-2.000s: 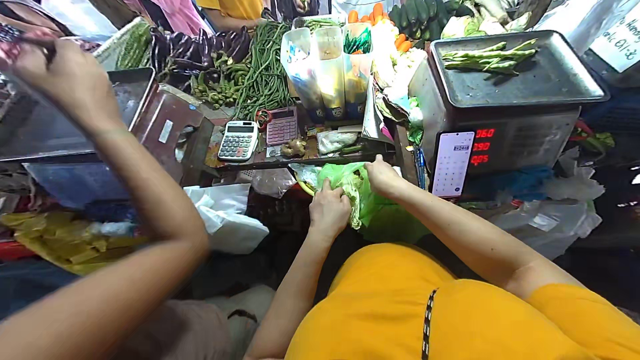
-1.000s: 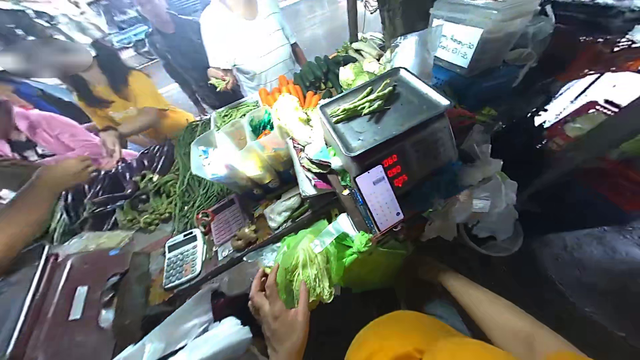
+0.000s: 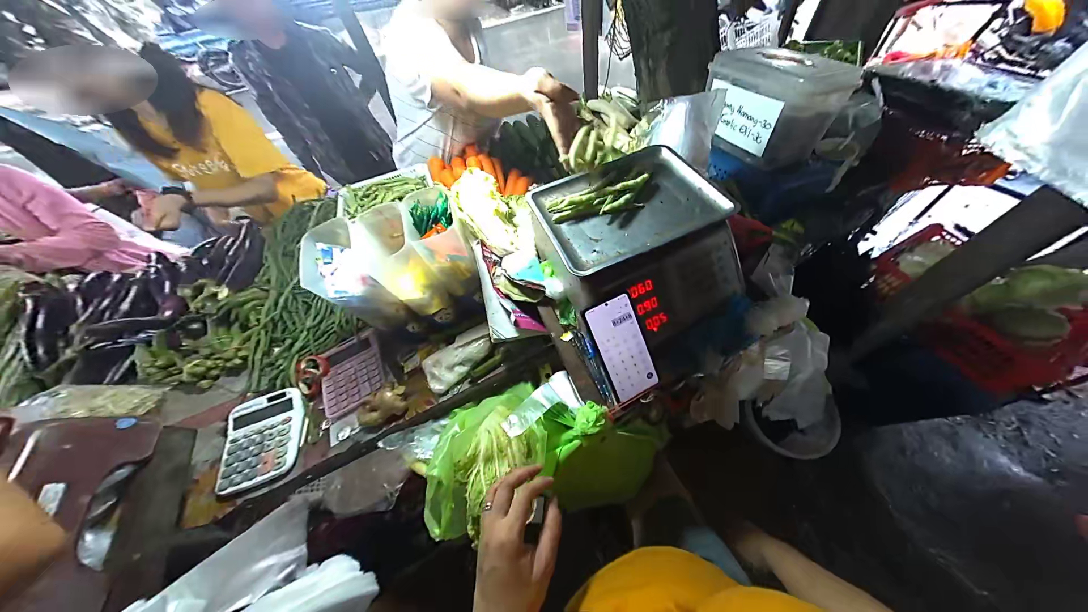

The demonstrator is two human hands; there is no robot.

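My left hand [image 3: 517, 531], with a ring on one finger, is raised with fingers spread at the lower edge of a pale leafy vegetable [image 3: 497, 455]. Whether it touches the leaves is hard to tell. The vegetable sticks out of a light green plastic bag [image 3: 446, 480]. Against it on the right sits a knotted green plastic bag [image 3: 603, 463]. My right forearm [image 3: 790, 561] shows at the bottom right, its hand out of sight. Green bean pods [image 3: 603, 200] lie on the steel tray of a digital scale [image 3: 680, 238]. A phone [image 3: 622, 348] leans on the scale's front.
A white calculator [image 3: 262, 442] and a pink calculator [image 3: 353, 374] lie left of the bags. Behind are plastic containers [image 3: 391, 263], carrots [image 3: 476, 166], long beans [image 3: 293, 289] and eggplants [image 3: 110, 306]. White plastic bags [image 3: 306, 586] are at lower left. Several people stand across the stall; one reaches toward vegetables beside the scale.
Two seconds ago both my hands were at the green bag; now only my left is beside it. A person across the stall has reached toward the vegetables behind the scale. The view has swung markedly.
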